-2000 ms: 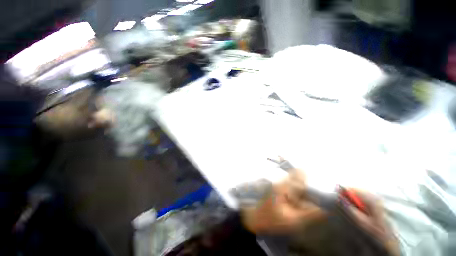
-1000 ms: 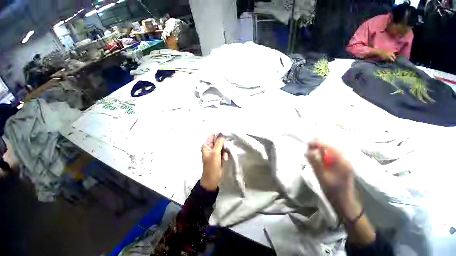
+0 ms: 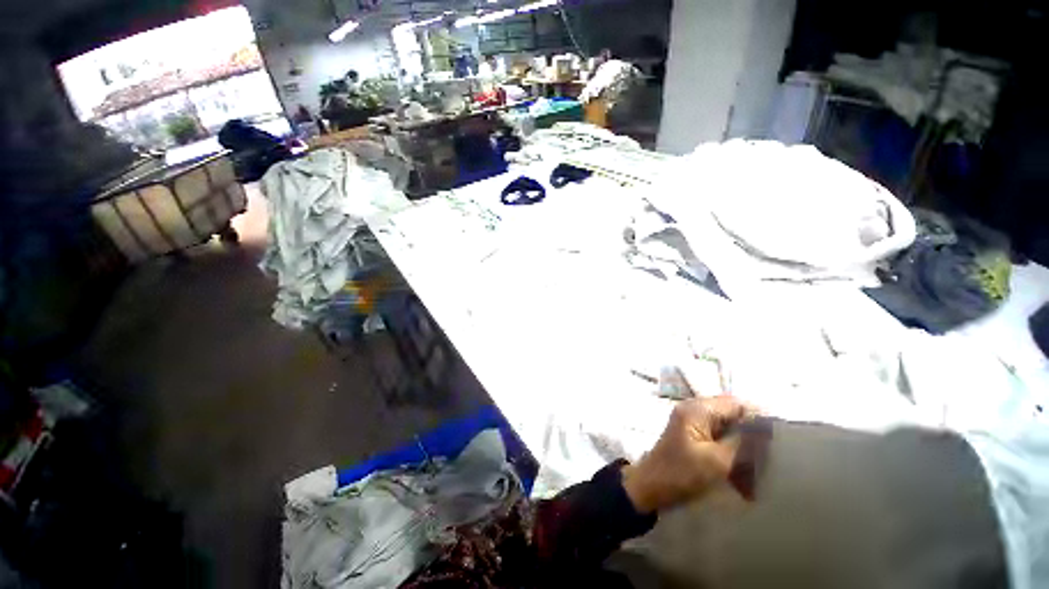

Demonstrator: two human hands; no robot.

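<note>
My left hand (image 3: pixel 688 458) is at the lower right of the middle, in a dark patterned sleeve. Its fingers are closed on the upper edge of an off-white garment (image 3: pixel 874 495), which looks beige-grey in shade. The cloth hangs spread to the right of the hand and fills the lower right. A small reddish-brown patch shows beside the fingertips; I cannot tell what it is. My right hand and the red cutter do not show.
The white table (image 3: pixel 518 293) bears a rounded off-white pile (image 3: pixel 794 213), black fabric loops (image 3: pixel 523 191) and dark grey cloth (image 3: pixel 938 276). Pale garments hang off its left side (image 3: pixel 316 230). Cloth lies in a blue container (image 3: pixel 460 437) below. A wheeled cart (image 3: pixel 173 207) stands far left.
The view has swung left, so the other worker is out of it. My left hand shows further right, still on cloth. My right hand with the red cutter has gone from sight.
</note>
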